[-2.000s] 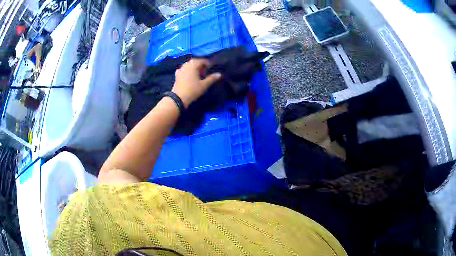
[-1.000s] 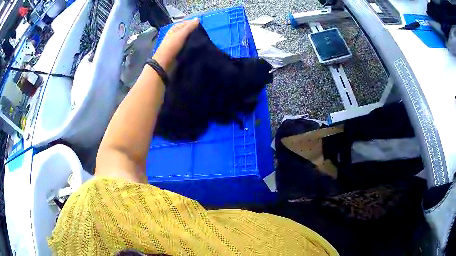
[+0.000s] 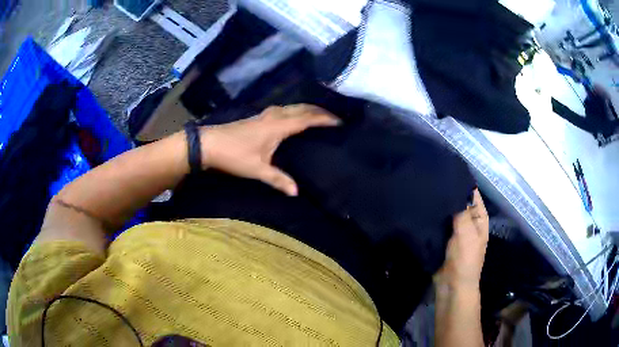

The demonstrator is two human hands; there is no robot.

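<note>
A large black garment piece (image 3: 380, 162) lies over my lap, up against the table's front edge. My left hand (image 3: 261, 146) is over its left part with thumb and fingers spread, holding nothing that I can see. My right hand (image 3: 468, 223) is at the piece's right edge, with the edge between thumb and fingers. A white cloth with an overlocked edge (image 3: 387, 61) and another black fabric piece (image 3: 468, 68) lie on the table beyond and hang to its front edge.
The blue crate (image 3: 108, 122) with dark fabric (image 3: 34, 156) stands at the left. The white machine table (image 3: 543, 176) has a measuring strip (image 3: 502, 176) along its front edge. Thread snips (image 3: 582, 184) lie at the right. A white cord loop (image 3: 567, 322) hangs at the lower right.
The view has swung right from the crate to the lap and table. My left hand has left the black fabric on the crate and is over the lap piece. My right hand has come into view.
</note>
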